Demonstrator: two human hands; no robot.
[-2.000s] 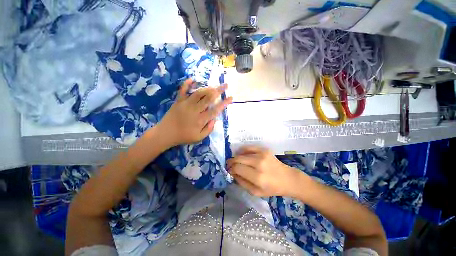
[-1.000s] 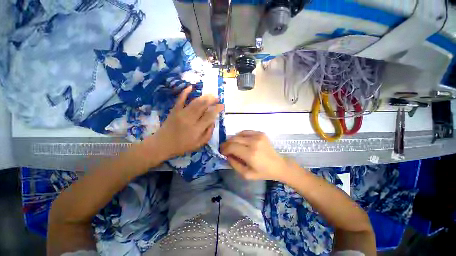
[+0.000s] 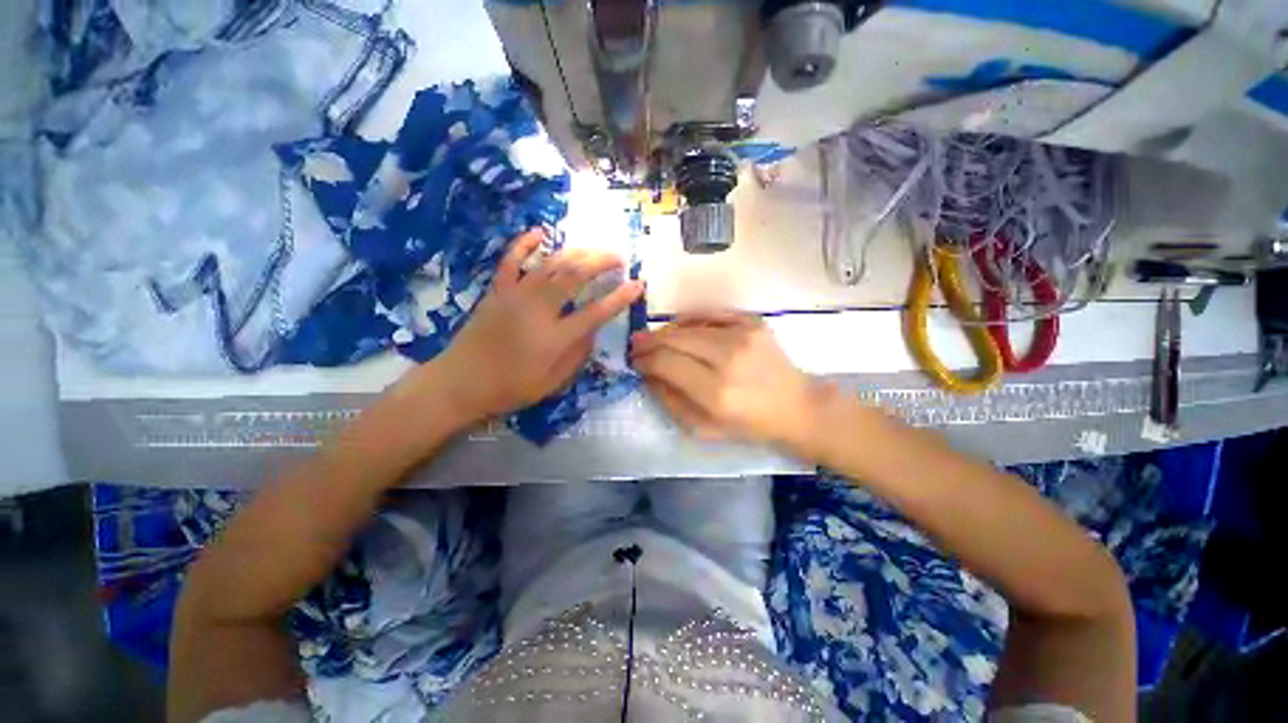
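Observation:
A royal blue floral garment piece lies on the table under and left of the needle of the sewing machine. Its narrow folded edge runs from the lit presser foot area towards me. My left hand lies flat on the piece, fingers spread, just in front of the needle. My right hand pinches the near end of the folded edge between thumb and fingers. The fingertips of both hands are close together. The needle tip is lost in glare.
Pale blue pieces are heaped at left. Yellow-handled scissors, a red handle and tangled greyish tape strips lie right of the needle. A slim metal tool lies farther right. Floral pieces and blue crates are below the table.
The floral piece has moved away from me under the needle, and its near end is now on the table edge. My right hand has moved forward with it, closer to my left hand.

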